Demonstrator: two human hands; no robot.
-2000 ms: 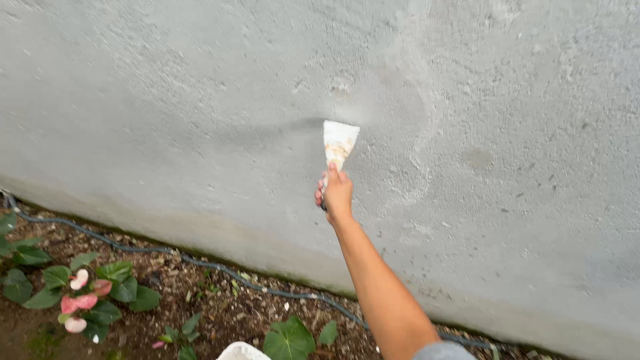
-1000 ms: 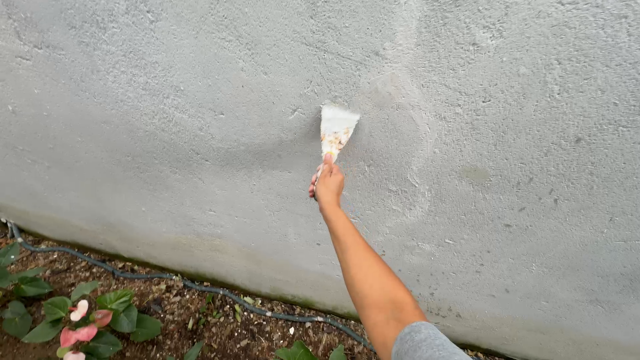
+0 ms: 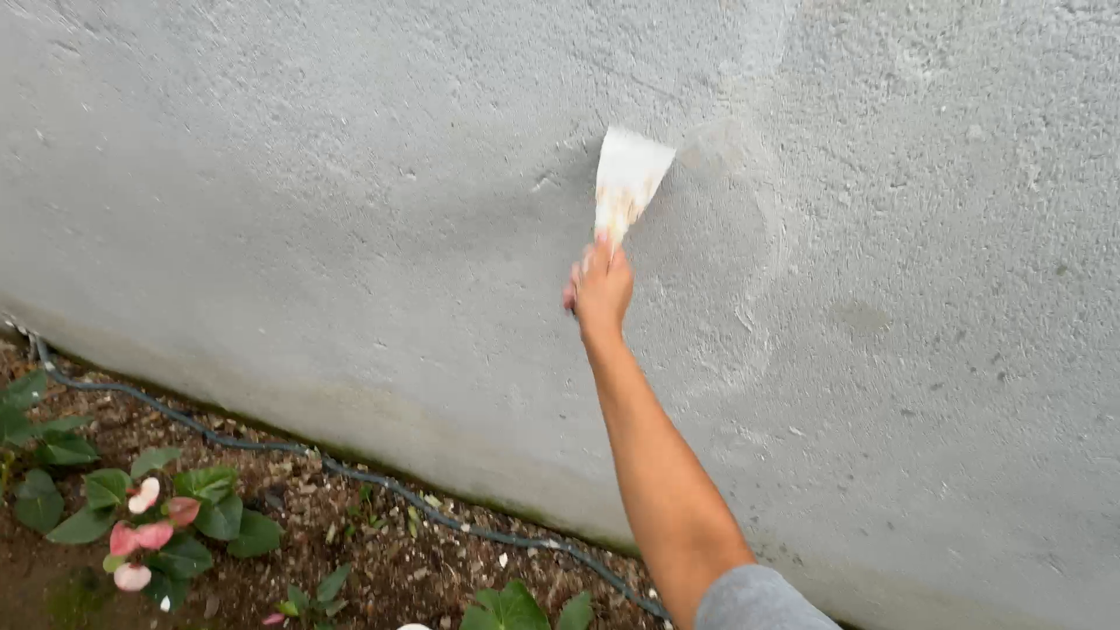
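My right hand (image 3: 604, 284) is closed around the handle of a putty knife (image 3: 630, 179), reaching up from the lower right in a grey sleeve. The blade is coated white with orange-brown stains, and its wide edge points up, at or very near the rough grey plastered wall (image 3: 420, 262). A smoother, slightly lighter patch (image 3: 713, 149) shows on the wall just right of the blade. The handle is mostly hidden by my fingers. My left hand is out of view.
A dark hose or cable (image 3: 394, 486) runs along the foot of the wall over soil (image 3: 367, 560). Pink-flowered anthuriums (image 3: 153, 534) grow at the lower left, and more green leaves (image 3: 507, 608) stand at the bottom. The rim of a white object (image 3: 413, 626) barely shows at the bottom edge.
My right hand still grips the putty knife, whose blade has tilted further to the right. The view has shifted somewhat.
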